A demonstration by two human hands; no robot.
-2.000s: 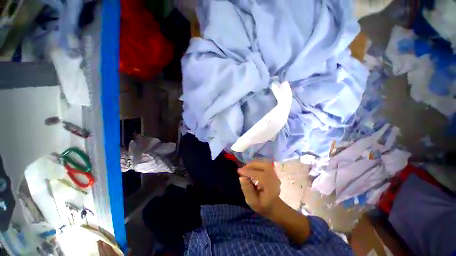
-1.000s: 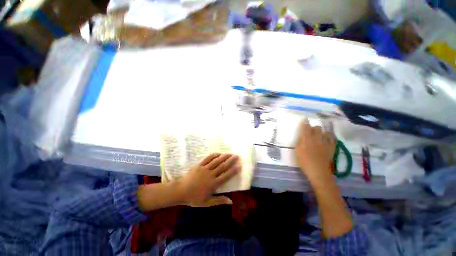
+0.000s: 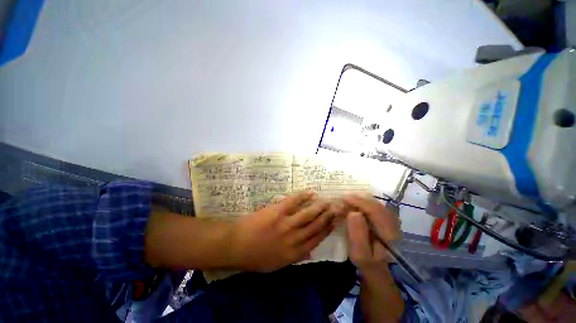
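An open notebook (image 3: 243,183) with yellowed, handwritten pages lies at the front edge of the white table. My left hand (image 3: 287,230) rests flat on its lower part and covers some of the writing. My right hand (image 3: 372,227) is over the right page, close beside the left fingertips. It holds a slim dark pen (image 3: 401,260) whose rear end points down and right. The pen's tip is hidden by the fingers.
The white sewing machine head (image 3: 467,126) with a blue stripe stands at the right. Scissors with red and green loops (image 3: 445,230) and a small dark red tool (image 3: 475,241) lie below it. The grey table edge (image 3: 82,181) runs along the front left.
The view has turned from the cloth heap to the table and moved closer to the notebook. My right hand has come from beside the scissors to the notebook and now holds a pen.
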